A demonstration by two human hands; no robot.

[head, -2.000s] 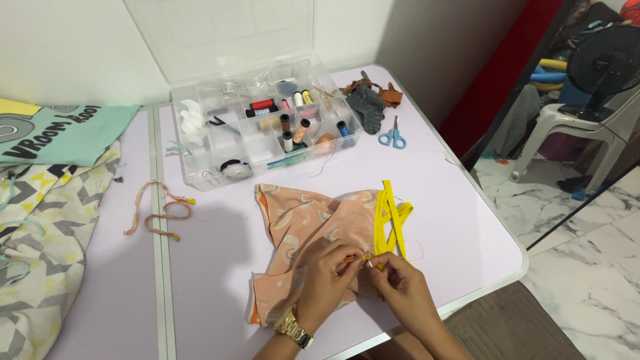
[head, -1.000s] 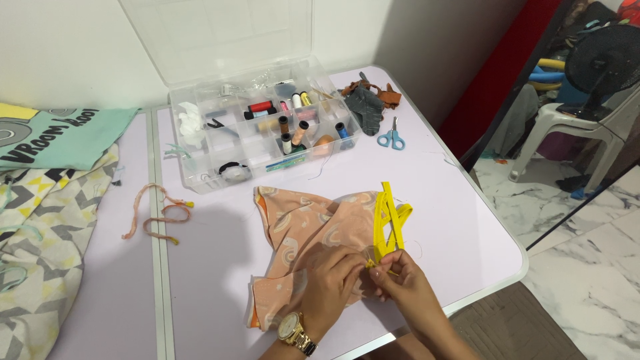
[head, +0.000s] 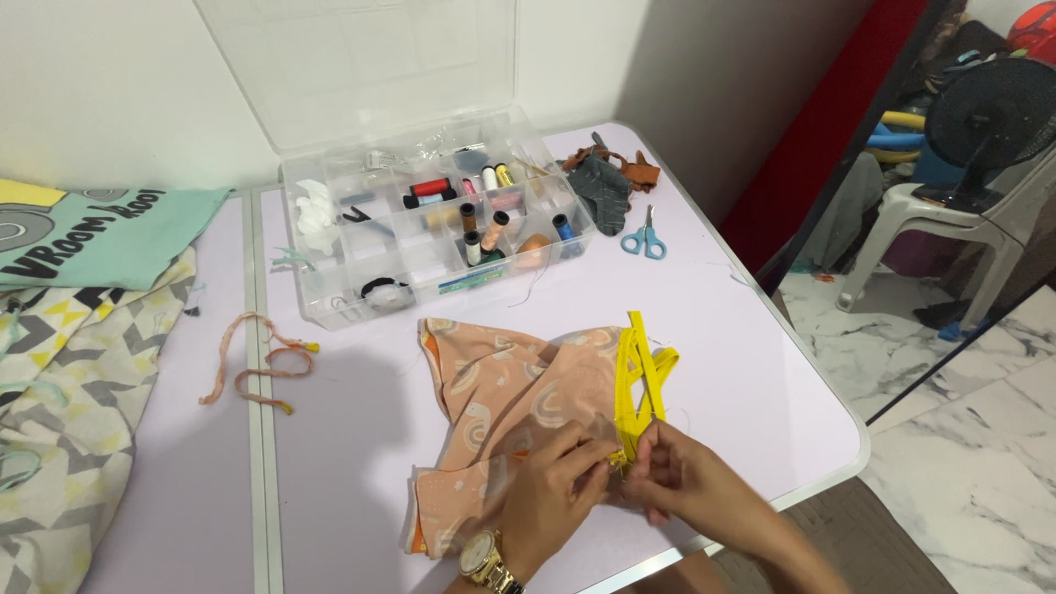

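Observation:
A peach garment with a rainbow print (head: 503,388) lies on the table, with yellow fabric binding (head: 623,371) along its right edge. My left hand (head: 561,474), with a gold watch at the wrist, pinches the garment at the lower end of the binding, where yellow threads bunch up. Close beside it, my right hand (head: 672,474) has its thumb and fingers together near a thin thread; it is partly blurred, and whether a needle is in it cannot be seen. Blue-handled scissors (head: 645,239) rest farther back on the table.
Behind the garment stands a lidded clear plastic organizer (head: 363,313) with thread spools. Dark grey and rust fabric scraps (head: 602,190) lie beside it. To the left are a peach cord (head: 223,355), teal printed cloth (head: 165,231) and patterned fabric (head: 74,429). The table edge (head: 792,499) runs close to my right forearm.
My right hand has drawn slightly away from my left fingers compared with one second ago. My left hand stays at the lower end of the yellow binding.

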